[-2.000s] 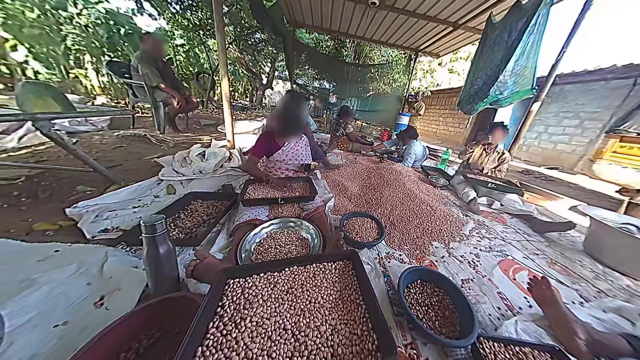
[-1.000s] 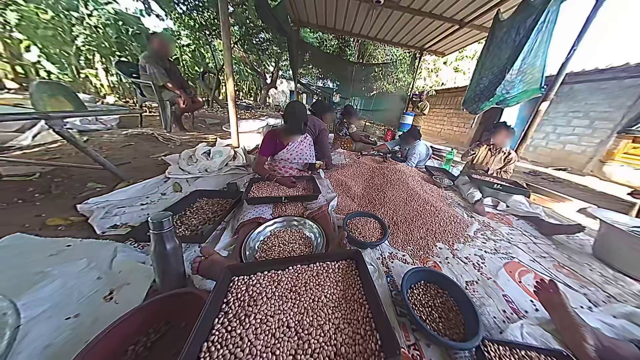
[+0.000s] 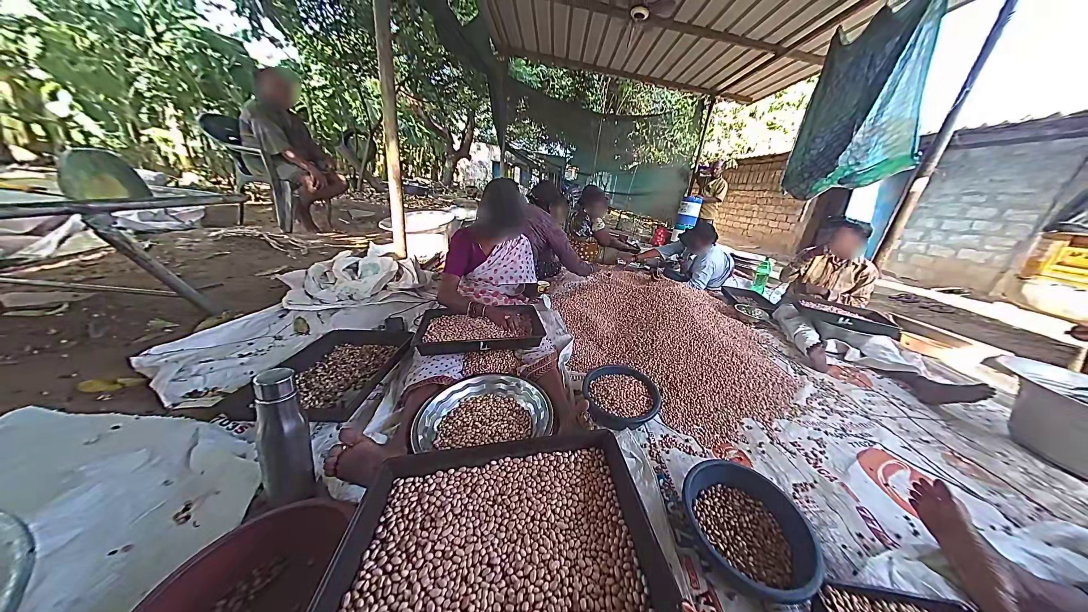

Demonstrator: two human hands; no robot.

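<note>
Neither my left hand nor my right hand shows in the head view. Nearest to me, at the bottom middle, is a black rectangular tray full of brown nuts or seeds. To its left is a dark red basin with a few of them inside. A blue-grey plastic basin holding more stands to the right of the tray. Just beyond the tray rests a round steel bowl, partly filled. A smaller dark bowl sits to the right of that one.
A steel bottle stands left of the tray. Beyond lies a large heap of nuts or seeds on printed sheets. A person in pink has a hand in another black tray. Several others sit around the heap. A bare foot is at right.
</note>
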